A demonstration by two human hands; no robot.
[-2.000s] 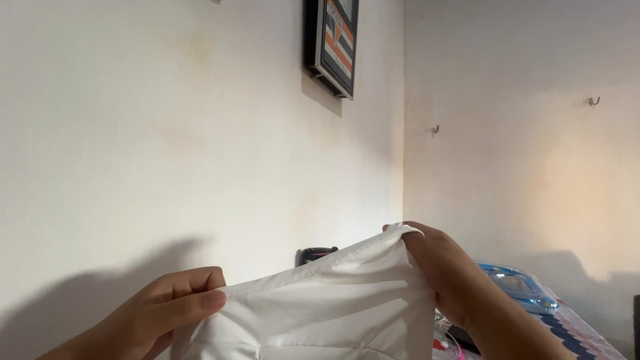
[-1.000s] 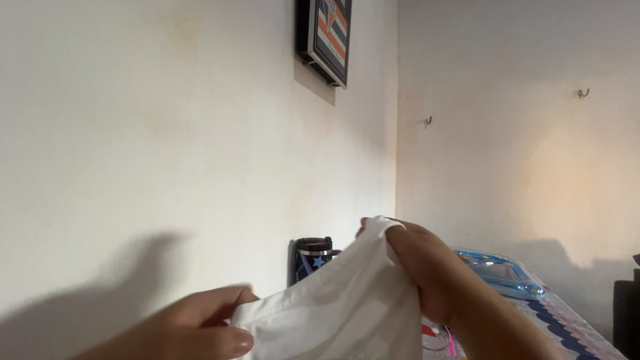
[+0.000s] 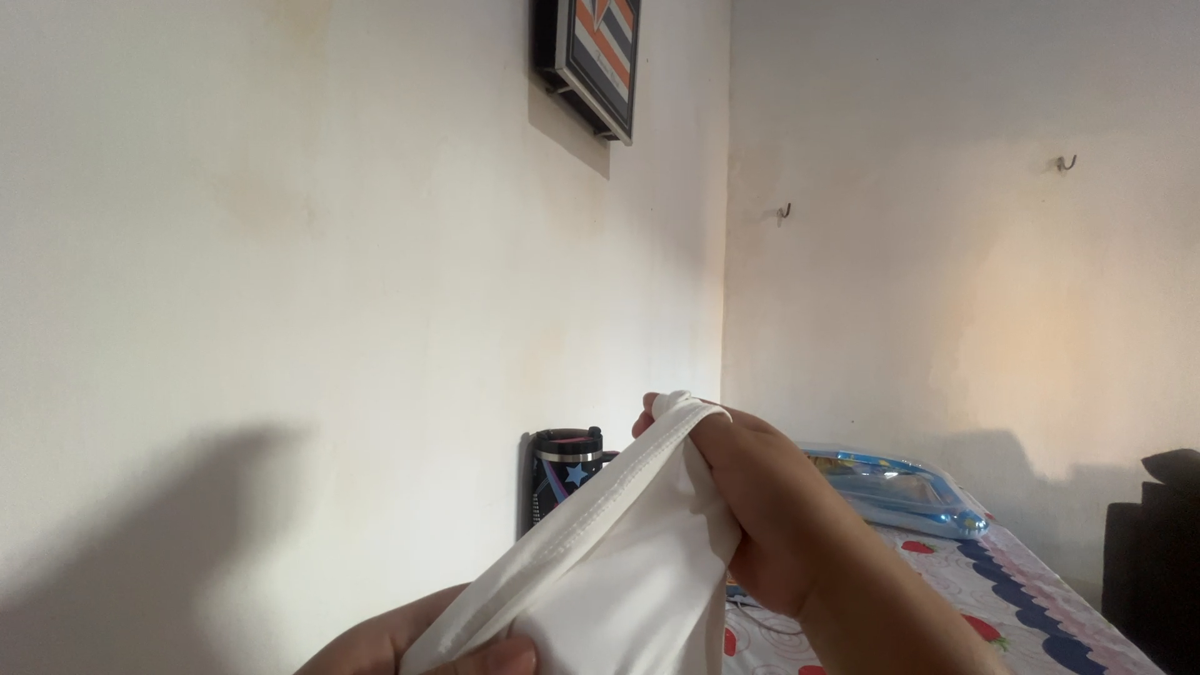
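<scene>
A white cloth with a stitched hem [image 3: 609, 562] is stretched slantwise between my two hands, low in the middle of the view. My right hand [image 3: 750, 487] grips its upper corner, with the hem wrapped over the fingers and thumb. At the bottom edge, my left hand [image 3: 412, 637] pinches the lower end of the hem; its thumb lies on the near side of the cloth and part of the hand is cut off by the frame. The lower part of the cloth runs out of view.
A black tumbler with a star [image 3: 566, 459] stands behind the cloth. Beyond my right wrist, a blue-edged clear plastic item [image 3: 900, 492] lies on a strawberry-patterned tablecloth [image 3: 1022, 600]. A framed picture [image 3: 600, 61] and metal hooks [image 3: 785, 214] are on the walls. A dark object [image 3: 1153, 553] is at right.
The left hand has moved lower, and the cloth's hem now slants more steeply between the hands. More of the black tumbler shows than two seconds ago.
</scene>
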